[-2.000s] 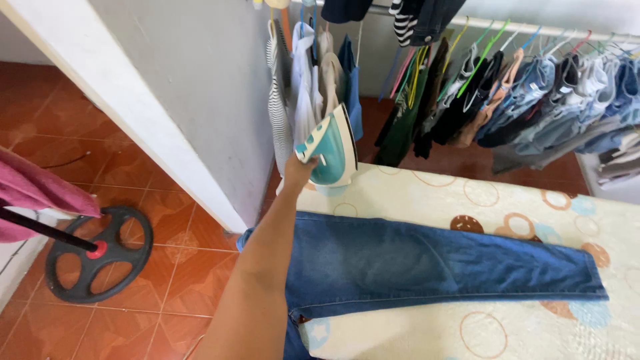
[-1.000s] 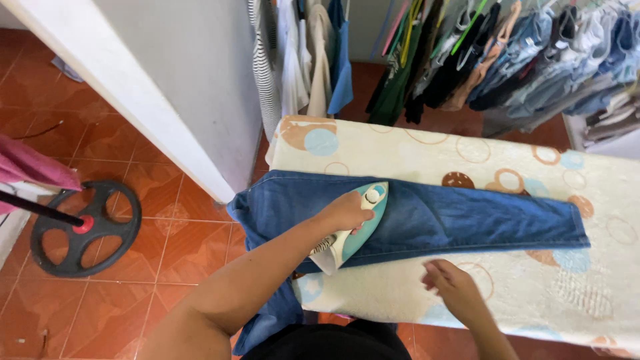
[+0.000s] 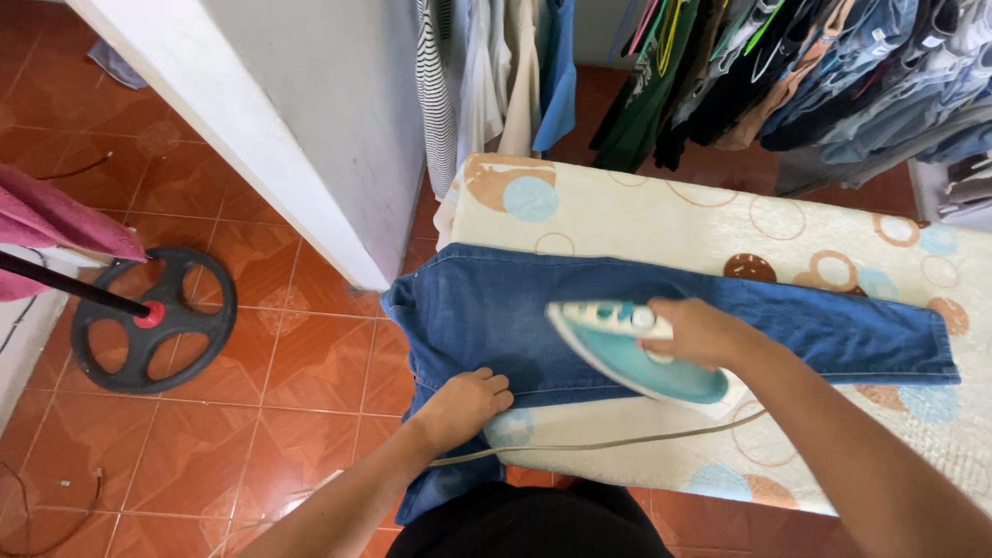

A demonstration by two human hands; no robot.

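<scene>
A pair of blue jeans (image 3: 519,310) lies with one leg stretched along the ironing board's patterned cover (image 3: 620,209); the rest hangs over the near left edge. My right hand (image 3: 697,333) grips the handle of a teal and white clothes iron (image 3: 628,356), whose tip points left over the middle of the leg. The iron is slightly blurred. My left hand (image 3: 469,407) rests on the lower edge of the denim, left of the iron, its fingers curled and their tips on the cloth. A beige power cord (image 3: 604,445) runs across the near side of the board.
Hanging clothes (image 3: 775,85) fill the far right, and more shirts (image 3: 496,85) hang beside a white wall edge (image 3: 256,116). On the tiled floor (image 3: 310,434) at left stands a black wheel-shaped base (image 3: 225,310) with a pole, near a pink cloth (image 3: 54,225).
Two seconds ago a hand held the iron at the board's far left end. One second ago the left hand held it on the jeans; now the right hand has it, and the left is on the denim.
</scene>
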